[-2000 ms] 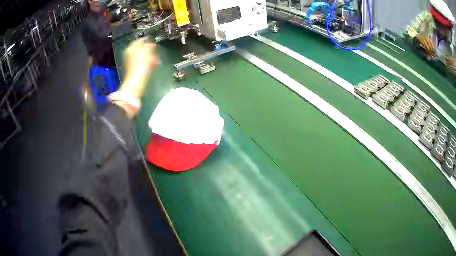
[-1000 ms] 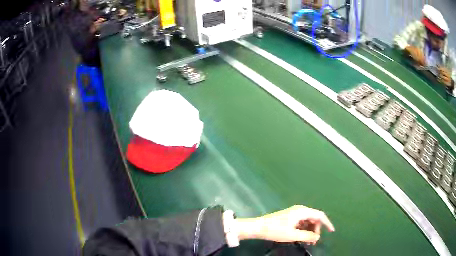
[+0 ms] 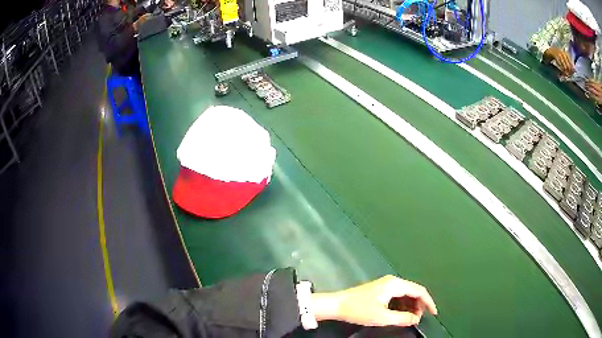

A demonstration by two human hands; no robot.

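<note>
My left hand (image 3: pixel 376 302) reaches in from the bottom left, in a black sleeve with a white band at the wrist. Its fingers are curled down over the near bench edge; the space inside them is dark, and I cannot tell whether they hold anything. A dark rim of what looks like the black parts tray (image 3: pixel 386 332) shows just below the hand, mostly hidden by it and cut off by the frame. My right hand is not in view.
A white work cap with red brim (image 3: pixel 224 162) lies on the green bench. One grey housing (image 3: pixel 267 90) lies by the machine foot. Rows of housings (image 3: pixel 526 140) stand by the white rails at right. White machine (image 3: pixel 300 20) at the back; a person far right, another far left.
My left arm has swung from the upper left down to the tray at the bottom, fingers now curled. Over the last second the hand has barely moved; the view has shifted slightly.
</note>
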